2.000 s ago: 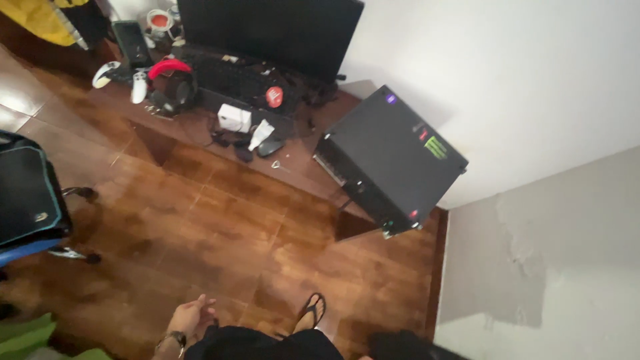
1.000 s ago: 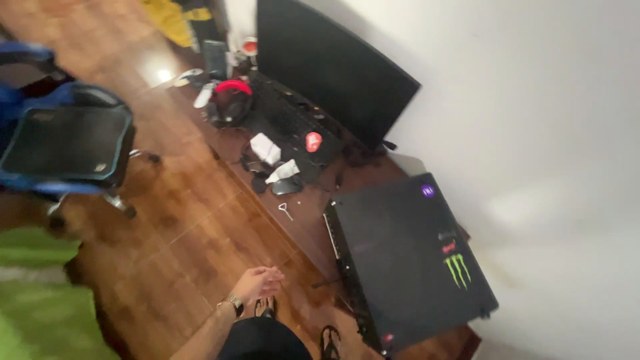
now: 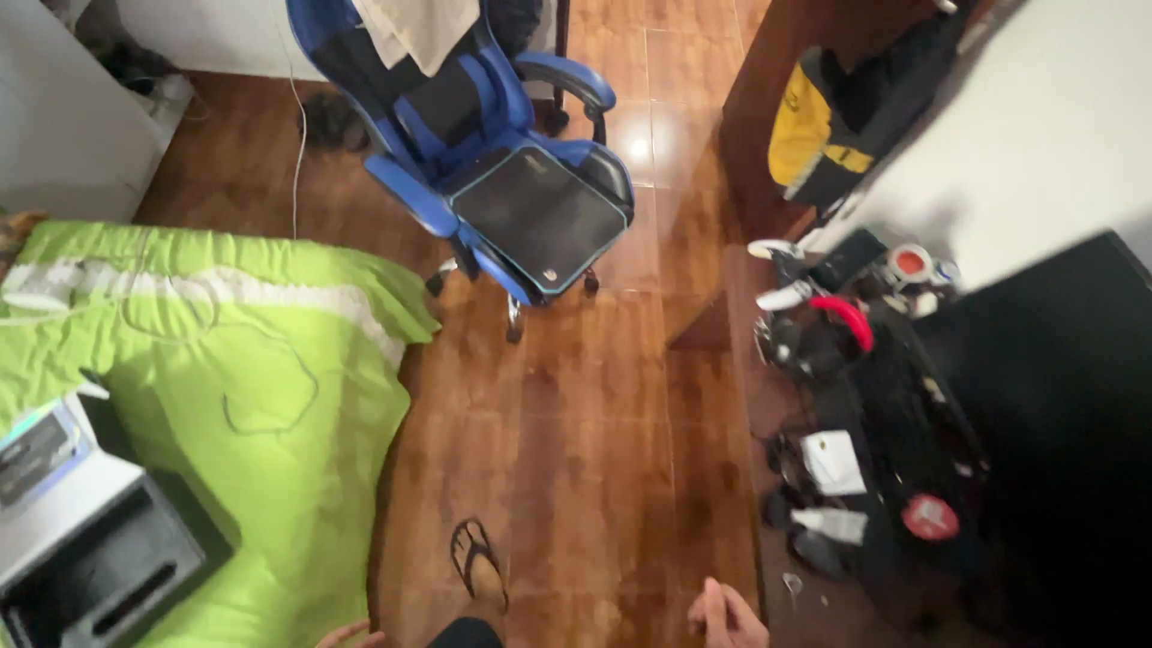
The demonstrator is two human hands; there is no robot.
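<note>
My right hand [image 3: 727,616] is at the bottom edge, beside the front edge of the dark wooden desk [image 3: 779,589], with its fingers loosely bent and nothing seen in them. Only a few fingers of my left hand [image 3: 351,635] show at the bottom, near the green bedspread [image 3: 297,504]; the rest is out of view. Between the hands a foot in a black flip-flop [image 3: 477,560] stands on the wood-look tiled floor. On the desk are a computer mouse [image 3: 817,551], a white box [image 3: 834,463] and a red-and-black headset [image 3: 844,322].
A blue and black gaming chair [image 3: 540,216] stands ahead, with a dark mat on its seat. An open box [image 3: 108,558] lies on the bed at left. A large monitor [image 3: 1062,405] fills the right side, and a black and yellow bag [image 3: 810,135] is beyond the desk.
The view has swung far to the left, bringing in the chair and the bed. The black computer case seen earlier is out of view. Fingers of my left hand now show.
</note>
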